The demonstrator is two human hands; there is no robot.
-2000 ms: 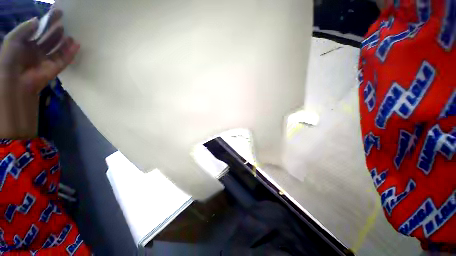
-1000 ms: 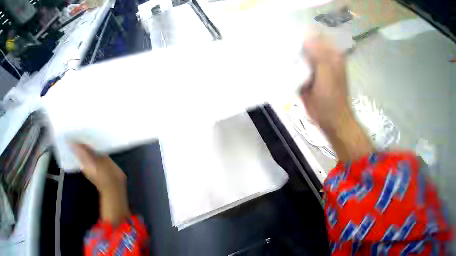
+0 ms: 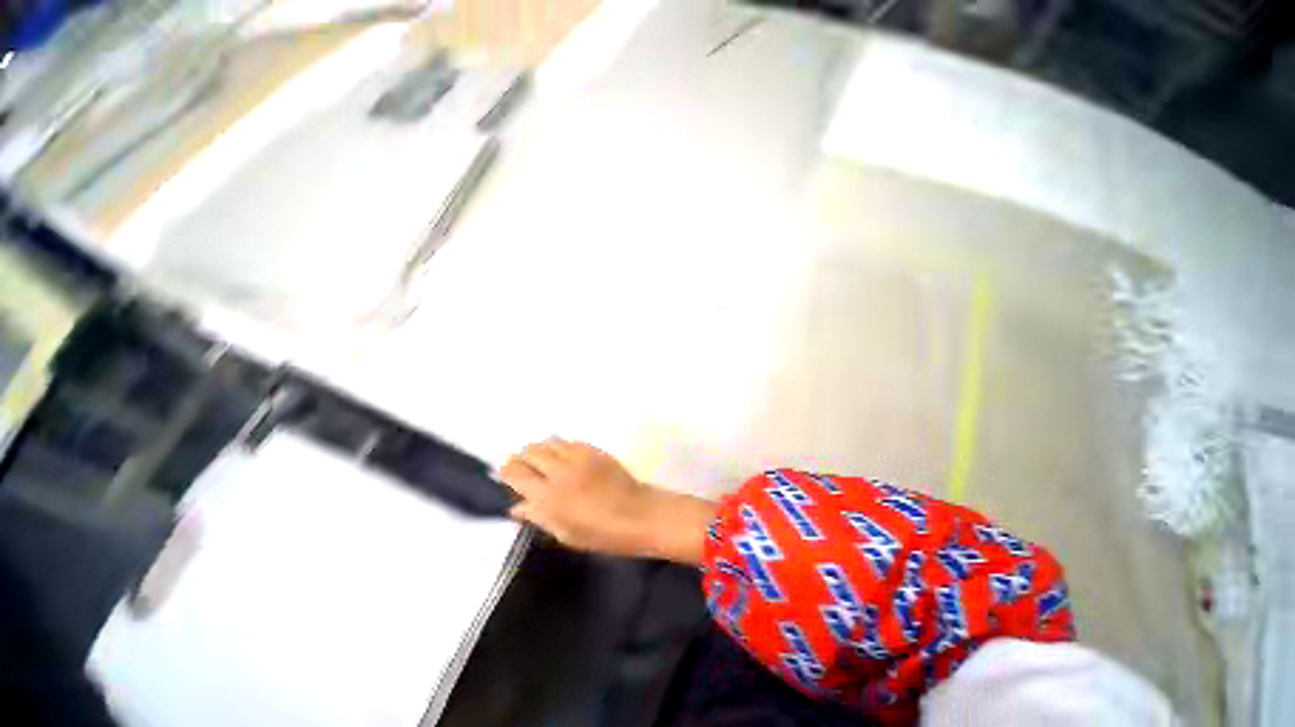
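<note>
A stack of white panels [image 3: 313,582] with thin dark edges lies below the table's edge at lower left. My right hand [image 3: 575,497] rests at the table's edge, by the upper right corner of this stack, with its fingers close together and bent. Whether it pinches anything is unclear. My left hand is not clearly in view; a blurred pinkish patch shows on the stack's left side, and I cannot tell what it is. A bright white area [image 3: 625,270] covers the table beyond my right hand; glare hides its outline.
A curly white cord heap [image 3: 1186,426] lies at the right. A yellow tape line [image 3: 973,384] runs along the grey-beige table covering [image 3: 895,369]. Grey-white sheets [image 3: 313,199] lie at upper left. A dark gap separates the table from the stack. A white rounded thing [image 3: 1051,689] shows at bottom right.
The view has swung to the right. The large white panel held up between both hands is no longer raised in view. My right hand is now low at the table's edge; my left has left clear view.
</note>
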